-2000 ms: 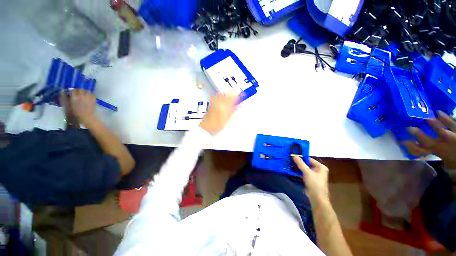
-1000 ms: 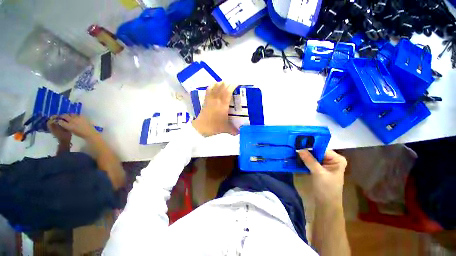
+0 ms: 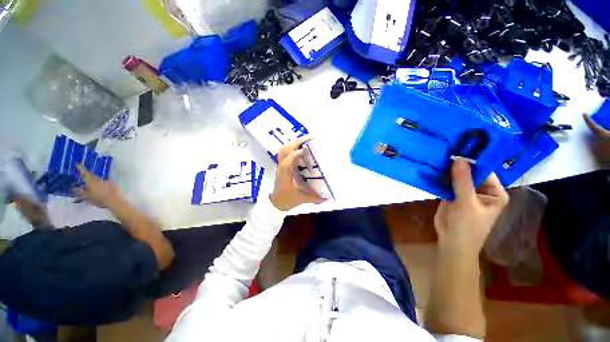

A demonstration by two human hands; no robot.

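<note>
My right hand [image 3: 468, 207] holds a blister tray [image 3: 408, 143] up over the right side of the table, thumb on the coiled part of its black cable. Two metal-tipped plugs [image 3: 394, 137] show on the tray's face. My left hand [image 3: 293, 177] grips a white printed retail box [image 3: 313, 171] by its edges, thumb and fingers spread across it, near the table's front edge. The box is seen at a slant; whether its end is open I cannot tell. Another printed box [image 3: 271, 125] lies just behind my left hand.
Flat printed boxes [image 3: 225, 185] lie left of my left hand. Loaded trays [image 3: 533, 83] pile up at right, under a black cable heap [image 3: 498, 30]. A co-worker's hand [image 3: 100, 188] is by blue-edged boxes [image 3: 79, 159] at far left. Another hand [image 3: 597, 137] shows at the right edge.
The tray in my right hand has moved up and right, and is now tilted. The box in my left hand has turned from facing up to a narrow slant. The left co-worker's hands have moved apart.
</note>
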